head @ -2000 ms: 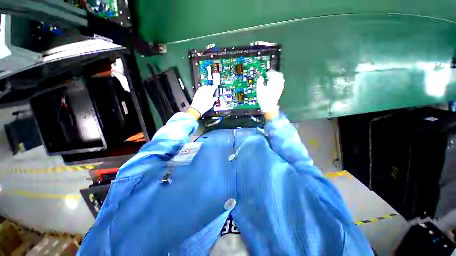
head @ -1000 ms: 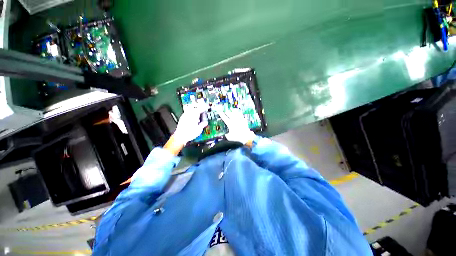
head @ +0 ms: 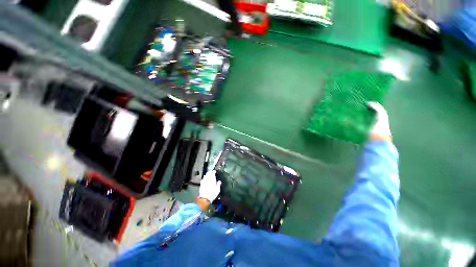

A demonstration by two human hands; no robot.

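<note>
My right hand [head: 381,121], in a white glove, is stretched out to the right and holds a green circuit board [head: 350,107] by its right edge; the board is blurred and shows a plain green face. My left hand [head: 210,186], also gloved, is at the left edge of the black openwork pallet [head: 256,182] in front of me. The pallet holds no board. The left fingers are small and blurred, so their grip on the frame is not clear.
Populated boards in black frames [head: 195,68] stand at the back left. Dark strips [head: 191,161] lie left of the pallet. A black tote [head: 122,143] is beside the bench, with a red-orange-edged AGV [head: 125,218] below. A red object [head: 252,18] and another board [head: 302,10] are at the back.
The board has left the pallet and moved to the right in my right hand. My left hand has moved to the pallet's left edge. The view has turned left.
</note>
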